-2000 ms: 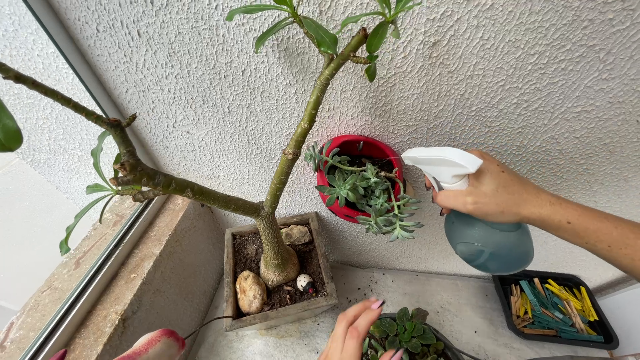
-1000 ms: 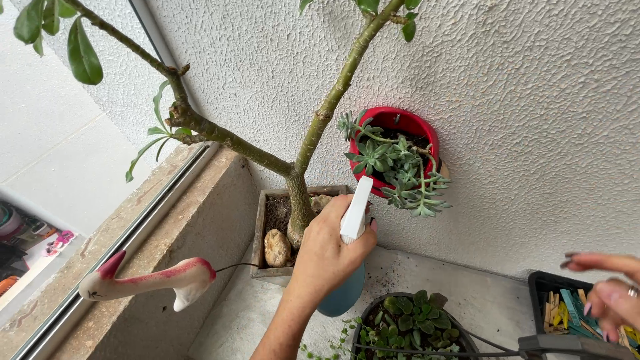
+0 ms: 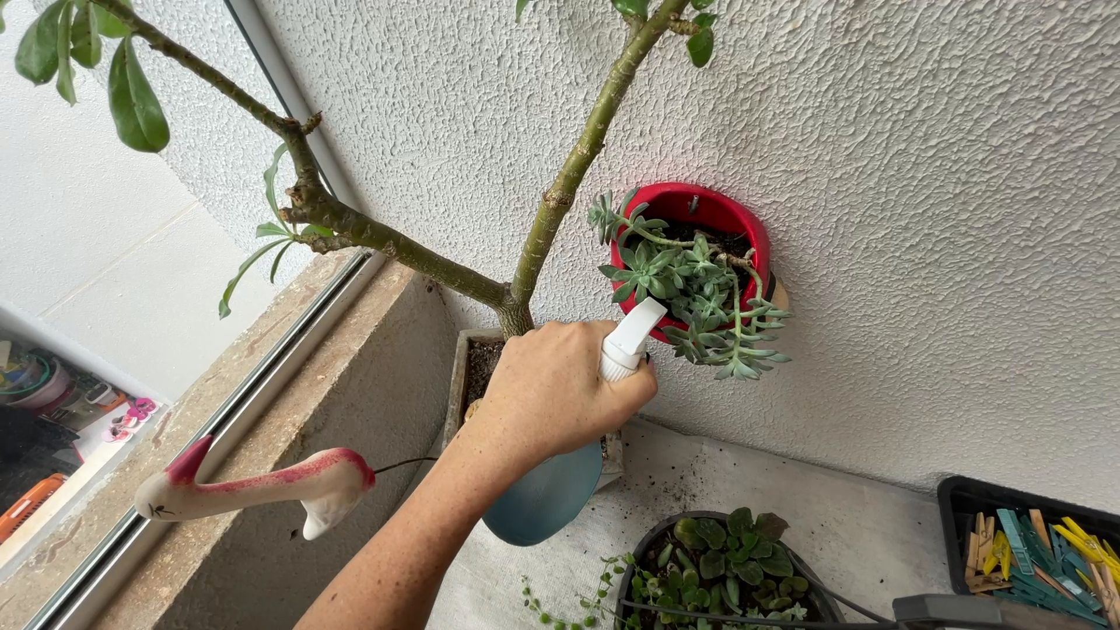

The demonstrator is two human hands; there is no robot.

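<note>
My left hand [image 3: 551, 394] reaches in from the bottom and is closed around the neck of a spray bottle with a white trigger head [image 3: 632, 337] and a translucent blue body [image 3: 547, 499]. The spray head is just below a red wall pot [image 3: 759, 241] holding a grey-green trailing succulent [image 3: 691, 276]. Behind the hand, a square planter [image 3: 457, 385] holds a thick-stemmed plant [image 3: 560, 197] with two bare branches, and the hand hides much of its soil. My right hand is out of view.
A round dark pot of small succulents [image 3: 735, 560] stands at the bottom. A black tray [image 3: 954, 525] of clothespins is at the lower right. A painted bird ornament [image 3: 262, 490] on a wire juts out near the stone ledge [image 3: 350, 350] and metal rail at left.
The spray bottle has passed from my right hand to my left, which now has it lower, under the red pot. My right hand, open at the right edge a second ago, has left the view.
</note>
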